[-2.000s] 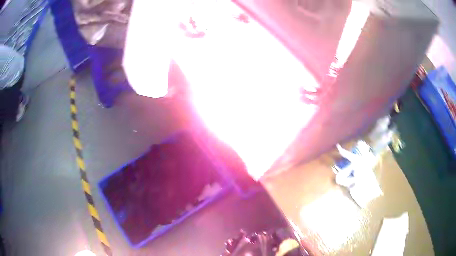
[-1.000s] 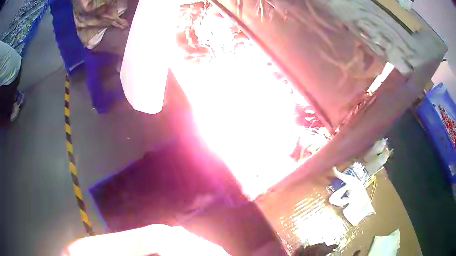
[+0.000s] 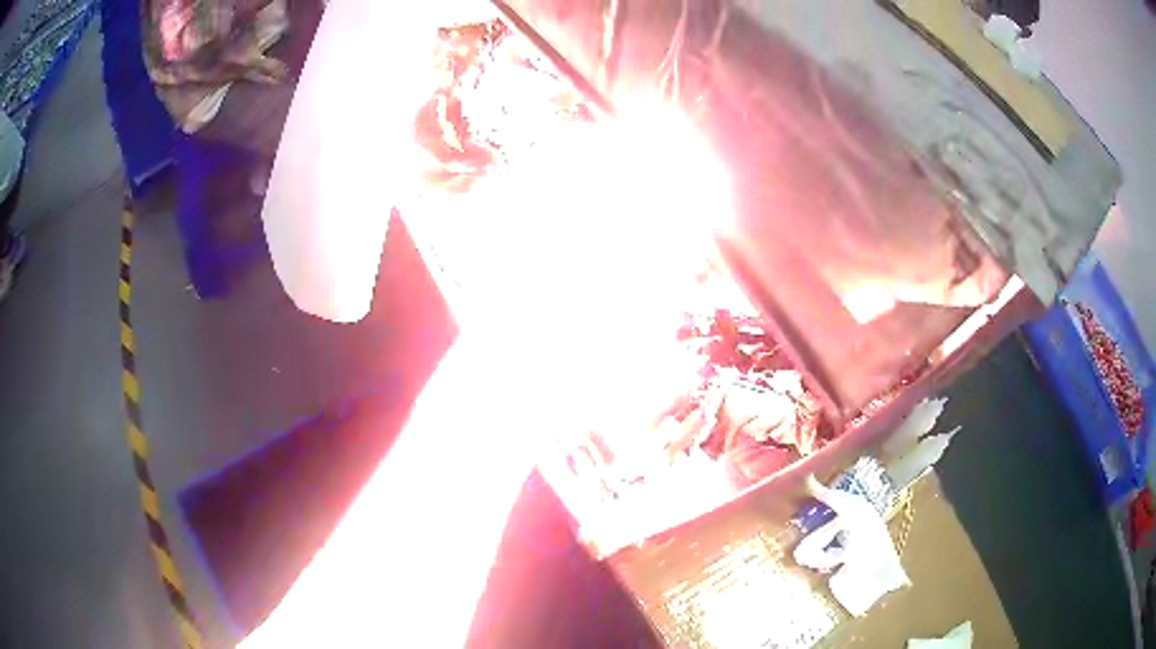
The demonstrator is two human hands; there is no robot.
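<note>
The heat box (image 3: 887,190) fills the upper middle, its opening blinding pink-white. Crumpled-looking, ragged pieces (image 3: 761,412) show inside near its lower edge, and more show at its upper left; glare hides the middle. An overexposed white arm, which looks like my left, reaches from the bottom edge up into the opening. My left hand (image 3: 520,380) is lost in the glare, so its fingers and anything held cannot be made out. My right hand is not in view.
A white flap-like shape (image 3: 323,216) hangs left of the opening. Limp white gloves (image 3: 856,545) lie on the cardboard-covered bench (image 3: 970,571). A dark blue-edged crate (image 3: 285,494) is on the floor, near yellow-black tape (image 3: 140,444). A blue container (image 3: 1103,380) stands right.
The white arm has come up from the bottom edge into the box opening. The view has shifted, so the bench sits lower. The spiky black part at the bottom edge is out of view.
</note>
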